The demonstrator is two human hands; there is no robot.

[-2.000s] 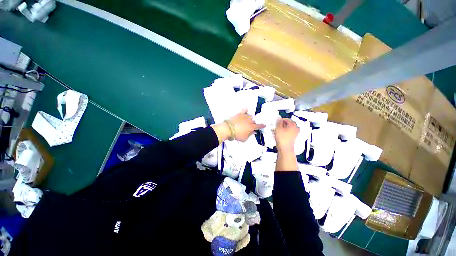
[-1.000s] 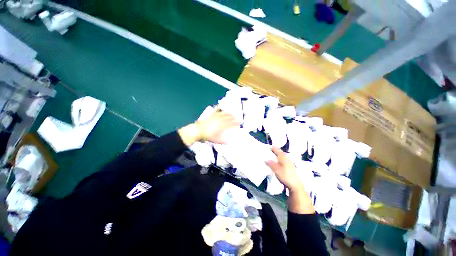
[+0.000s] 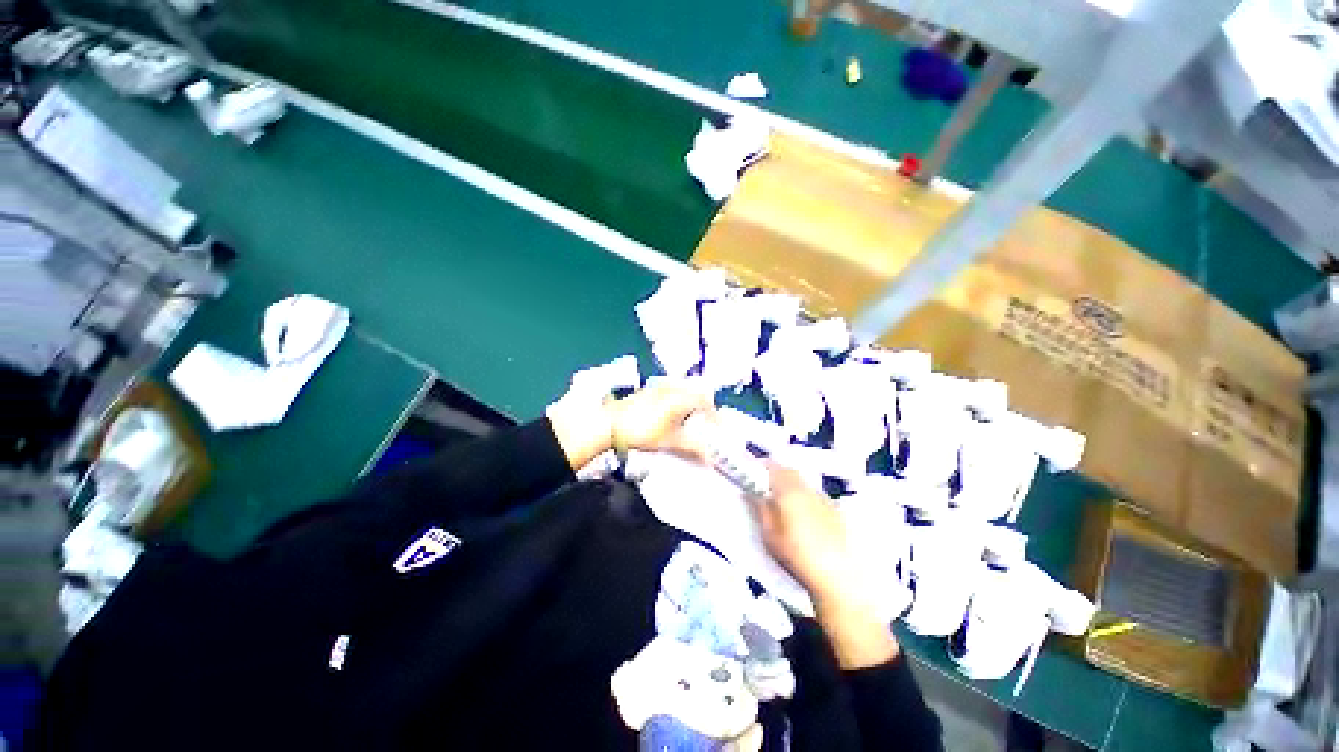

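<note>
Both hands hold a white label sheet [image 3: 715, 507] close to the chest, tilted, with faint print near its upper edge. My left hand [image 3: 657, 416] grips its upper left part. My right hand [image 3: 800, 532] is at its right side, fingers at the printed edge. White camera units [image 3: 962, 448] stand in rows beyond and to the right of the hands, with arms projecting. Glare hides their detail and whether a label piece is between my fingertips.
A flattened carton [image 3: 1013, 294] lies behind the units, crossed by a grey metal post [image 3: 1013, 162]. A small open carton [image 3: 1175, 599] with a ribbed stack and yellow stick is at right. A bent white backing strip [image 3: 265, 367] lies left. A green conveyor [image 3: 485, 140] runs behind.
Two seconds ago both hands were over the units. They then drew back to the sheet, which is now nearer the chest and more tilted, with my hands closer together. The view has shifted.
</note>
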